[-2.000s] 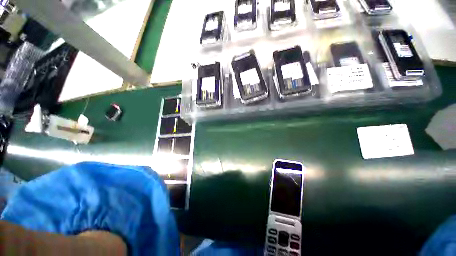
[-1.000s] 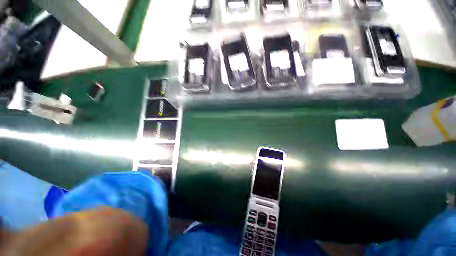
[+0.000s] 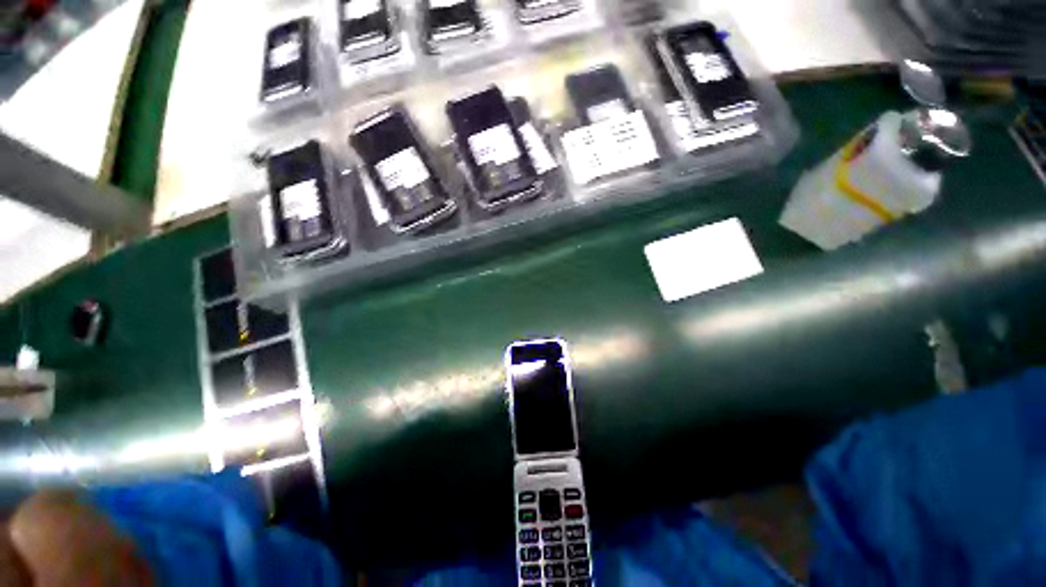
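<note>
An open flip phone (image 3: pixel 544 407) lies on the green bench in front of me, dark screen above a white keypad; the bottom edge cuts it off. No hand touches it. My left hand (image 3: pixel 69 541) is at the bottom left corner, blurred and cut off, beside a blue sleeve. Its fingers cannot be made out. My right hand is out of view; only a blue sleeve (image 3: pixel 946 487) shows at the lower right. A strip of black films (image 3: pixel 255 373) lies left of the phone. A white wipe (image 3: pixel 703 260) lies flat to its upper right.
A clear blister tray (image 3: pixel 516 218) holds rows of dark phones with white labels at the back. A translucent bottle with a yellow band (image 3: pixel 866 184) stands at the right. A small dark object (image 3: pixel 87 322) and a partly cut-off white device (image 3: pixel 25 392) lie at the far left.
The view has swung to the right, so the bench things sit further left and more of the bottle shows. The phone lies as before. My left hand shows lower and further left.
</note>
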